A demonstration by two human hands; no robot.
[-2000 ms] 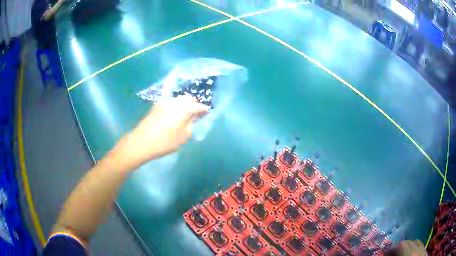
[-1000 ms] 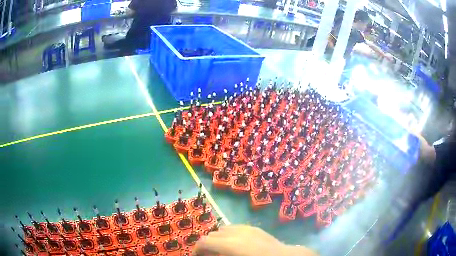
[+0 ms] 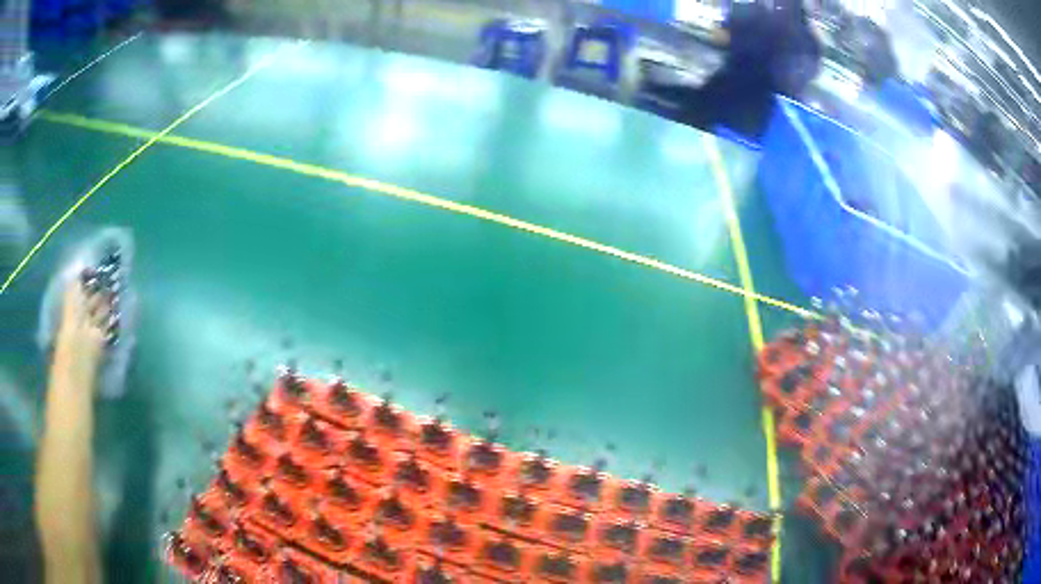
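My left hand (image 3: 78, 325) is small and blurred at the far left. It is at the opening of a clear plastic bag (image 3: 119, 359) with loose black-and-white lead pieces (image 3: 106, 285) in it. The fingertips are against the pieces, and whether they grip any cannot be told. My right hand is out of the picture. Red circuit board panels (image 3: 400, 508) lie in front, cut off by the bottom edge. Thin dark leads stand upright along their far edge.
More red panels (image 3: 833, 399), crowded with upright leads, lie at the right beyond a yellow line. A blue bin (image 3: 845, 228) stands behind them. A person in dark clothing (image 3: 759, 69) is past the table's far edge, near blue stools (image 3: 596, 51).
The view swung right to the filled panels and bin, then partly back left. The hand low in the picture one second ago is gone. My left hand and the bag are in view again.
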